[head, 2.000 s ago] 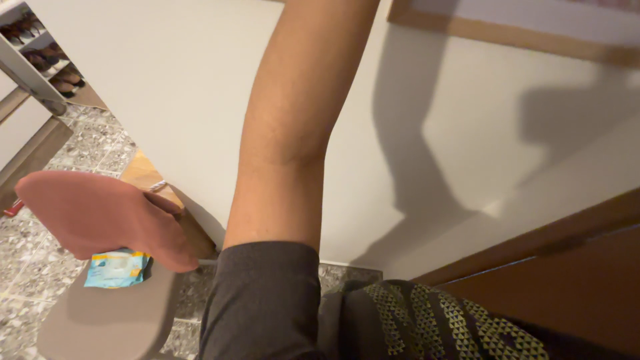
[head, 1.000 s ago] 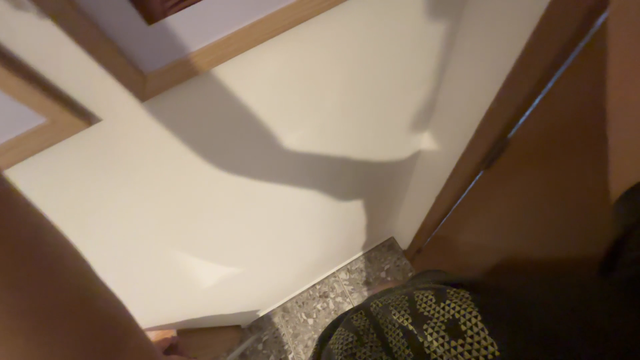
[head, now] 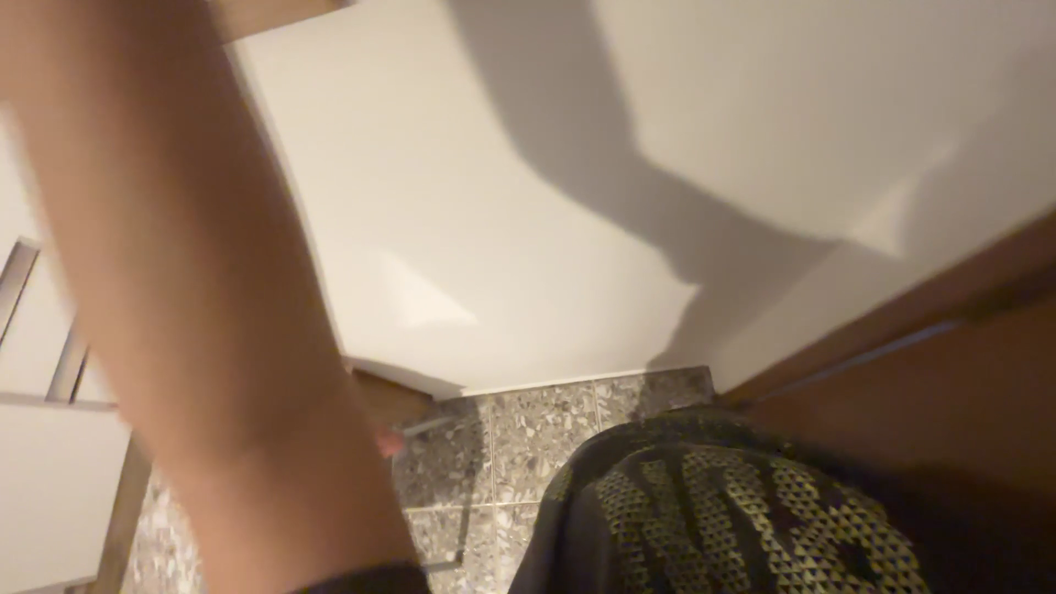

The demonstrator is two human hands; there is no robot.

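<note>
A bare forearm (head: 206, 289) with a dark sleeve cuff at its lower end crosses the left side of the view, blurred. It runs up out of the frame, so the hand at its end is hidden. Neither my left hand nor my right hand shows, and what they hold cannot be seen. Behind the arm stands a white wall (head: 462, 206) that carries the arm's shadow. Dark clothing with a yellow-green pattern (head: 742, 520) fills the lower middle.
Speckled tile floor (head: 544, 429) meets the wall's base. A brown wooden door (head: 949, 412) and its frame are on the right. White cabinet fronts (head: 58, 487) stand at lower left. Part of a wooden frame (head: 280, 15) shows at the top.
The view has swung. The forearm, upright near the middle two seconds ago, is now large on the left. The chair with the blue packet on its seat is no longer visible.
</note>
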